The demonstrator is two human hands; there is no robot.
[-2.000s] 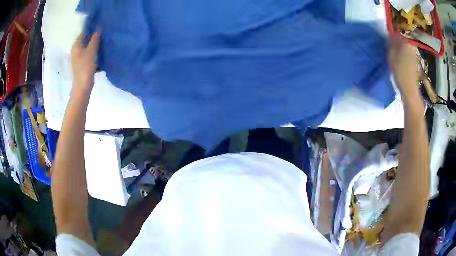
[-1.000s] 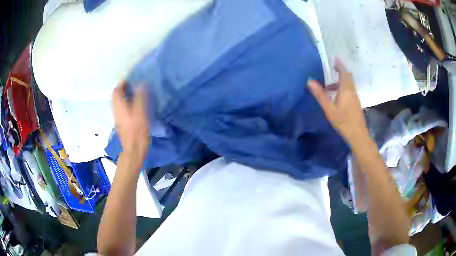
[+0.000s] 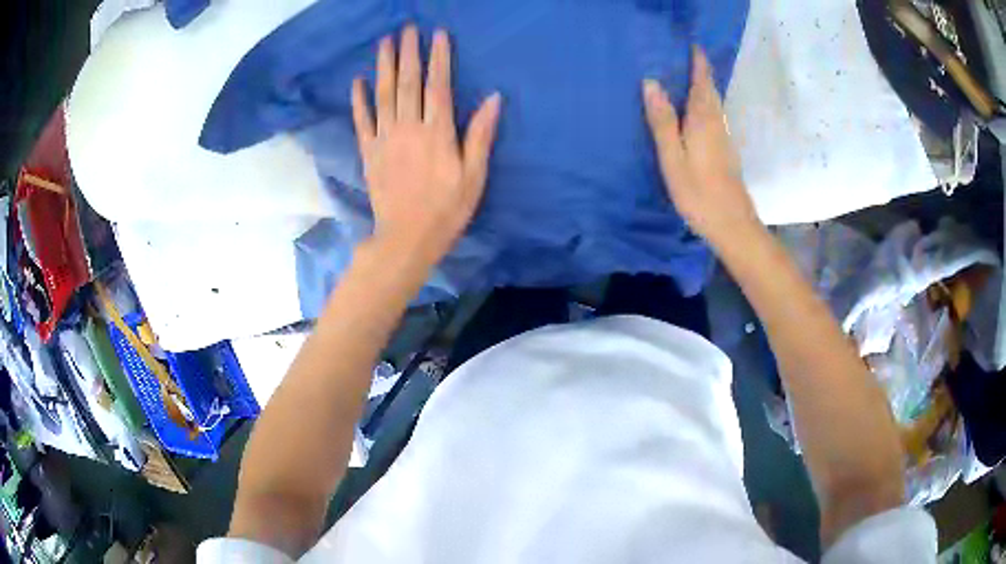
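The blue garment (image 3: 552, 143) lies spread over the padded cream form (image 3: 143, 121), and its near edge hangs down in front of me. My left hand (image 3: 419, 160) lies flat on the cloth with the fingers spread. My right hand (image 3: 701, 165) rests at the garment's right side with the fingers apart; whether it pinches any cloth cannot be told. The top of the garment is cut off by the picture's upper edge.
The iron's tan handle (image 3: 943, 55) is at the upper right, beside the white table cover (image 3: 822, 121). A red basket (image 3: 50, 237) and a blue basket (image 3: 182, 386) stand at the left. A white-lined bin of scraps (image 3: 916, 331) is at the lower right.
The garment was stretched between both hands, then bunched near me; now it lies flatter and farther forward. Both hands have moved forward, the left one also to the right, onto the cloth.
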